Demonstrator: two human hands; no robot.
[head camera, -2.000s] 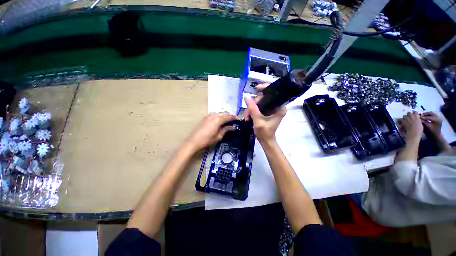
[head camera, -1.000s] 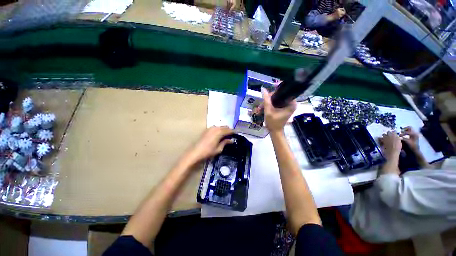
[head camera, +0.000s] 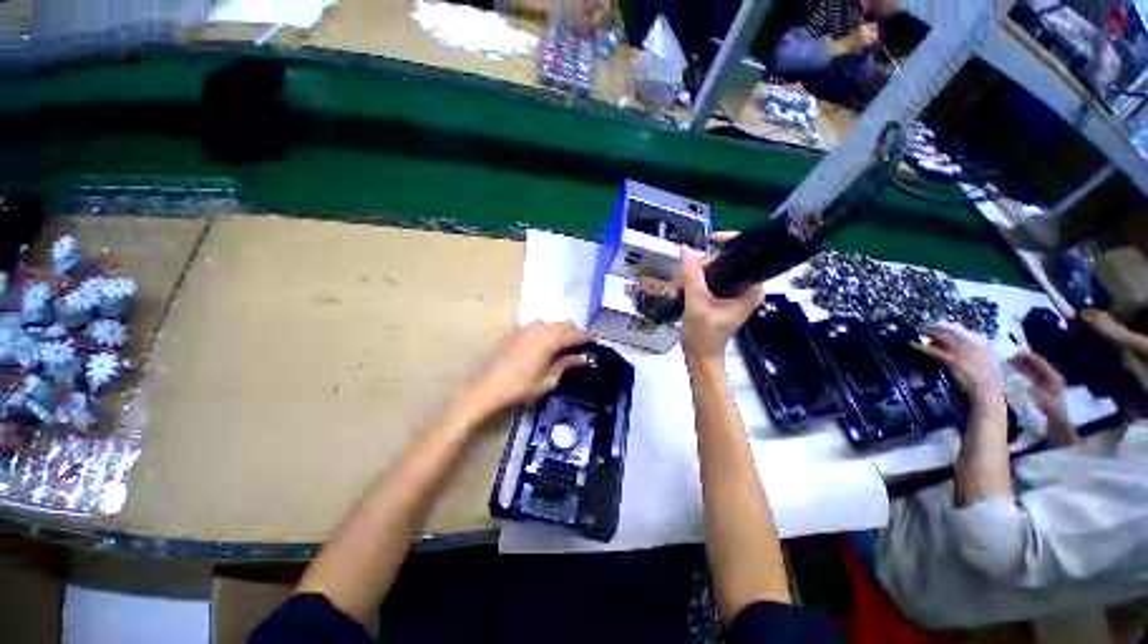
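A black oblong plastic housing (head camera: 563, 440) lies open side up on the white paper, with a pale round spot and a grille inside. My left hand (head camera: 544, 361) holds the housing's far end, fingers over its rim. My right hand (head camera: 715, 302) is shut around a thick black electric screwdriver (head camera: 770, 252), held tilted with its corded end up to the right. Its lower end is at the front of the blue-and-white screw feeder (head camera: 648, 258), behind the housing. The bit and any screw are too small to tell.
Black housings (head camera: 860, 377) stand in a row at right, with a heap of small metal parts (head camera: 888, 288) behind. A co-worker's hand (head camera: 969, 365) is at the row. White-blue toothed pieces (head camera: 61, 330) are heaped at far left beside a brown board (head camera: 327, 365). A green belt (head camera: 416, 164) runs behind.
My right hand has moved the screwdriver from the housing's far end to the feeder's front. My left hand stays on the housing. The co-worker's hand has reached to the row of housings.
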